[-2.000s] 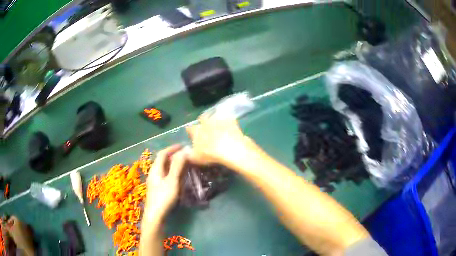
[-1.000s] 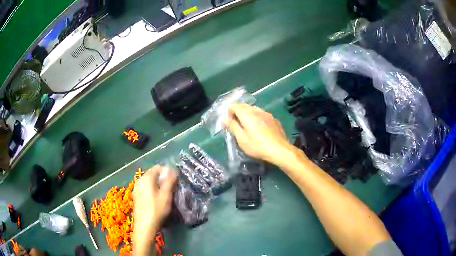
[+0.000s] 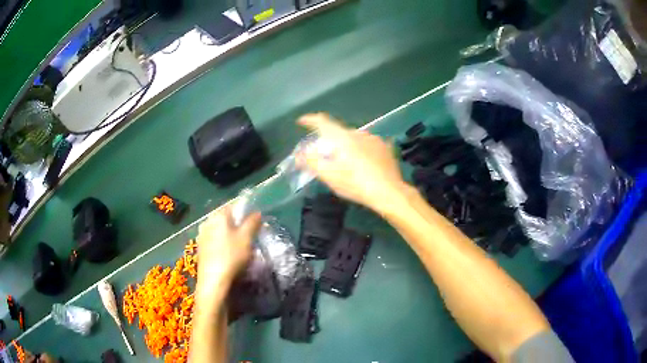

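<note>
Several flat black housings point(image 3: 345, 262) lie loose on the green bench between my hands, some partly under clear plastic bags. My left hand point(image 3: 225, 244) holds the edge of a clear bag point(image 3: 278, 249) with black housings in or under it. My right hand point(image 3: 347, 159) is a little blurred, index finger stretched out, with a crumpled clear bag point(image 3: 301, 162) at its palm and lower fingers. The fingertips under the right hand are partly hidden.
An orange pile point(image 3: 159, 305) and a pale-handled knife point(image 3: 112, 310) lie left. A black heap point(image 3: 461, 191), an open clear bag point(image 3: 567, 149) and a blue bin point(image 3: 578, 308) are at right. Beyond the white line sit a black rounded unit point(image 3: 228, 145) and a part-assembled housing point(image 3: 169, 205).
More black housings now lie loose between my hands. My right hand has opened its index finger outward. The rounded unit and part-assembled housing on the far strip have shifted left in view.
</note>
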